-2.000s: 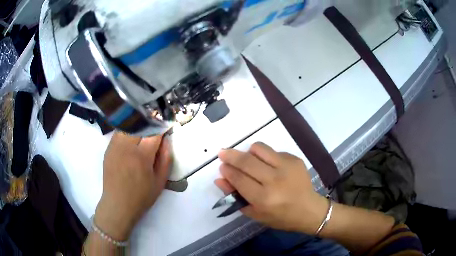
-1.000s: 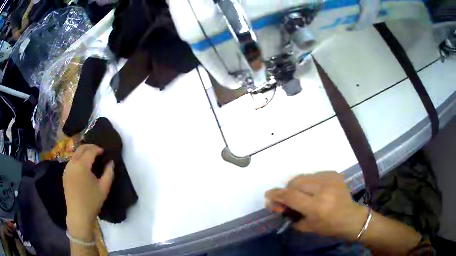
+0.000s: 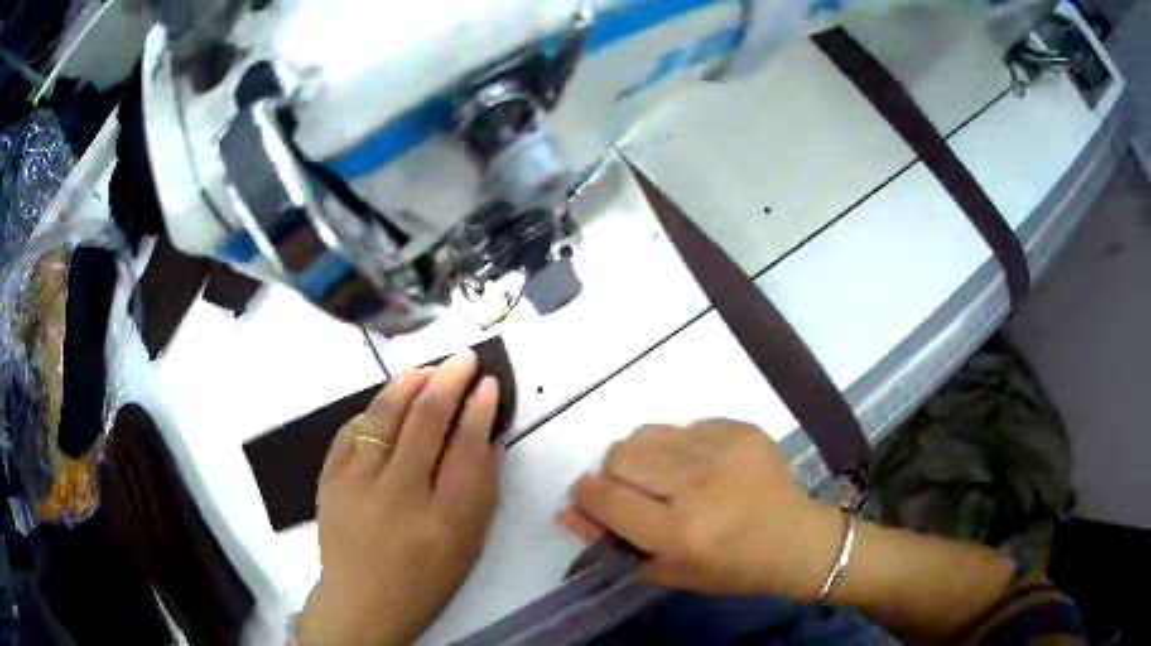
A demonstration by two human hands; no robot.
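Note:
A dark brown fabric piece (image 3: 309, 457) lies flat on the white table, its rounded end just in front of the needle area. My left hand (image 3: 423, 486) lies on it, fingertips pressing near the rounded end. My right hand (image 3: 707, 505) is curled near the table's front edge, around dark snips (image 3: 603, 555) that are mostly hidden under the palm. The presser foot area (image 3: 486, 300) is under the white machine head (image 3: 404, 95). A dark binding strip (image 3: 757, 316) runs from behind the foot to the front edge.
Another length of the strip (image 3: 928, 141) crosses the bed at right. Long rounded dark pieces (image 3: 177, 530) lie at left beside a crumpled clear plastic bag (image 3: 38, 164). More dark fabric (image 3: 171, 297) lies left of the head. A grey ruler-marked edge (image 3: 940, 334) borders the table.
My left hand has moved from the pile at left to the front of the needle, with a dark piece now under it. My right hand stays near the front edge. The view has shifted.

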